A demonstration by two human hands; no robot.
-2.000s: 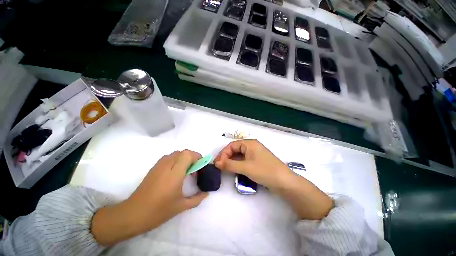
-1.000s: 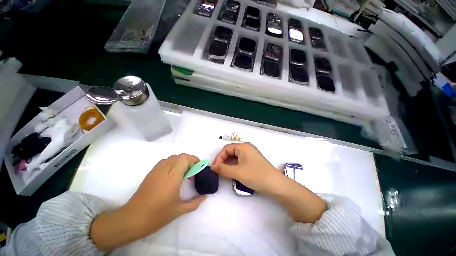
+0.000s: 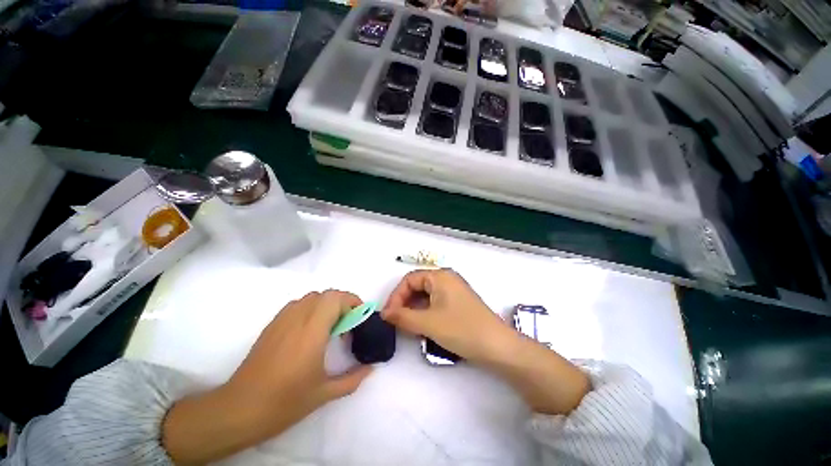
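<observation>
My left hand (image 3: 287,359) holds a dark rounded-square watch body (image 3: 374,338) between thumb and fingers, with a mint-green flat tool handle (image 3: 353,319) between its fingers above the watch. My right hand (image 3: 446,314) has thumb and index finger pinched at the top right edge of that watch; what is between them is too small to tell. A second watch body (image 3: 439,352) with a bright rim lies on the mat, partly hidden under my right hand. A silver-edged piece (image 3: 531,322) lies right of my right wrist. Tiny gold and white parts (image 3: 419,259) lie beyond my hands.
A frosted dispenser bottle (image 3: 269,225) stands at the left. A white box (image 3: 55,339) with an orange tape roll (image 3: 163,227) and crumpled pieces is farther left. A stacked white tray (image 3: 342,80) of watch bodies lies beyond the mat. A clear tray (image 3: 246,59) lies behind left.
The view has shifted slightly, so bench things sit a little lower. Both hands keep nearly the same pose at the watch. More of the silver-edged piece shows than two seconds ago.
</observation>
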